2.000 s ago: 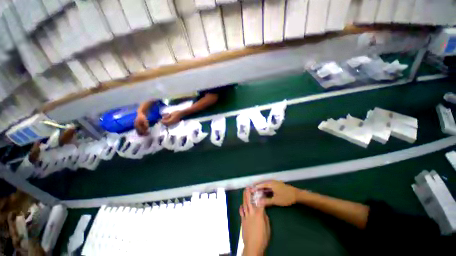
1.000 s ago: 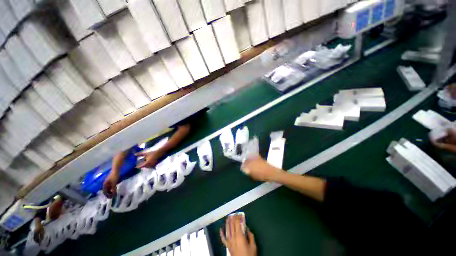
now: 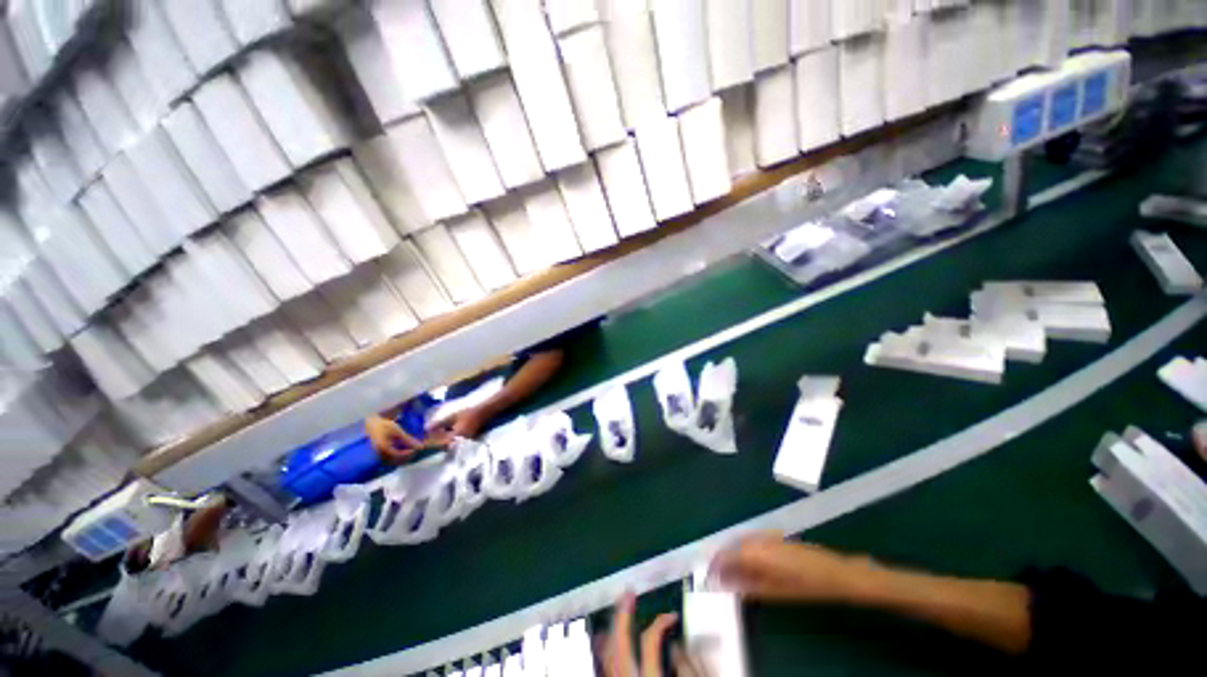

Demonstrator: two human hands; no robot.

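Observation:
A long white carton (image 3: 716,632) stands out from the near bench at the bottom centre, cut off by the lower edge. My right hand (image 3: 765,569) is at its top end, blurred, with the fingers on or at the end; what is between them is hidden. My left hand (image 3: 642,645) is at the carton's left side, fingers spread and partly cut off by the lower edge; a firm grip cannot be told. The row of packed cartons (image 3: 563,651) lies just left of my left hand.
An open-ended carton (image 3: 807,434) lies on the belt beyond the pale rail (image 3: 913,474). Bagged products (image 3: 616,423) form a slanting row. Overlapping cartons (image 3: 1006,331) lie right. Another worker's hands (image 3: 421,434) are by a blue bin (image 3: 331,463). More cartons (image 3: 1154,492) lie far right.
My right hand has come back from the bagged products and the belt carton to my left hand. A white carton now shows between my hands. The view has turned and shifted.

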